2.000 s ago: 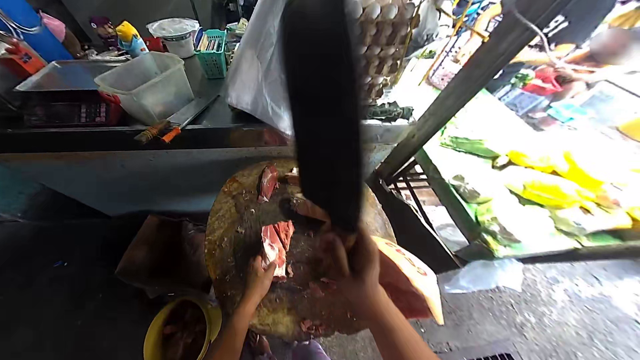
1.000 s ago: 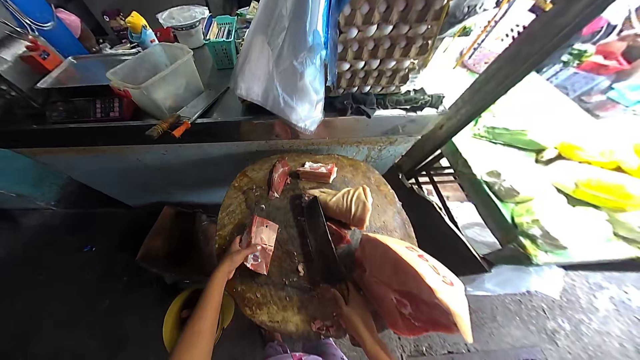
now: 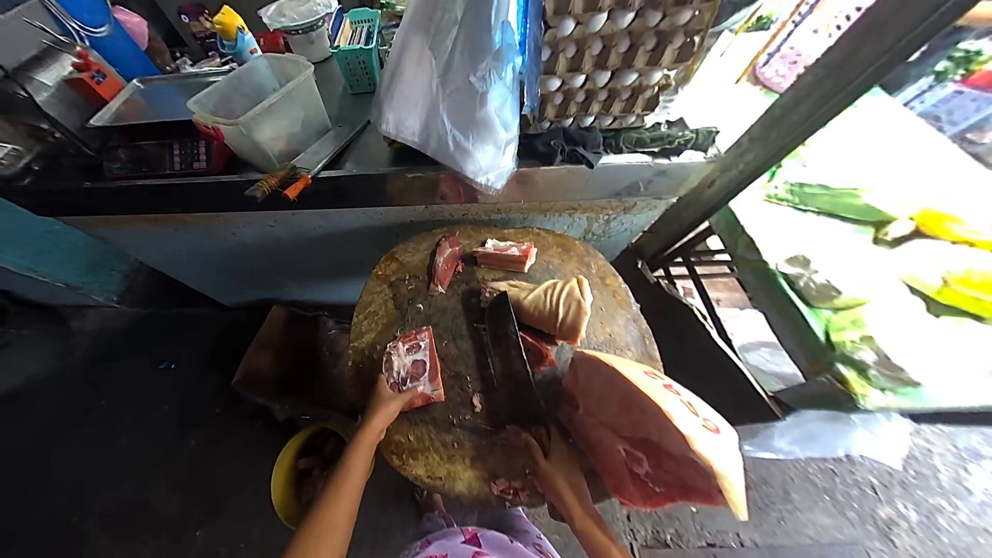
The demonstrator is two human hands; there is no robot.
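Note:
My left hand grips the lower edge of a piece of raw rib meat on the left part of a round wooden chopping block. My right hand is closed on the handle of a large cleaver; its dark blade points away from me, low over the block's middle. A pale, skin-covered meat piece lies by the blade's tip, with a red piece below it. Farther back are a dark red strip and a small rib piece. A large skin-on slab overhangs the right edge.
A yellow bucket with meat scraps stands below left, near a brown box. The counter behind holds a plastic tub, knives, a scale, plastic bags and egg trays. A slanted post rises at right.
The cleaver, raised high in the first frame, is down low over the block. The meat piece in my left hand shows a different face than one second ago.

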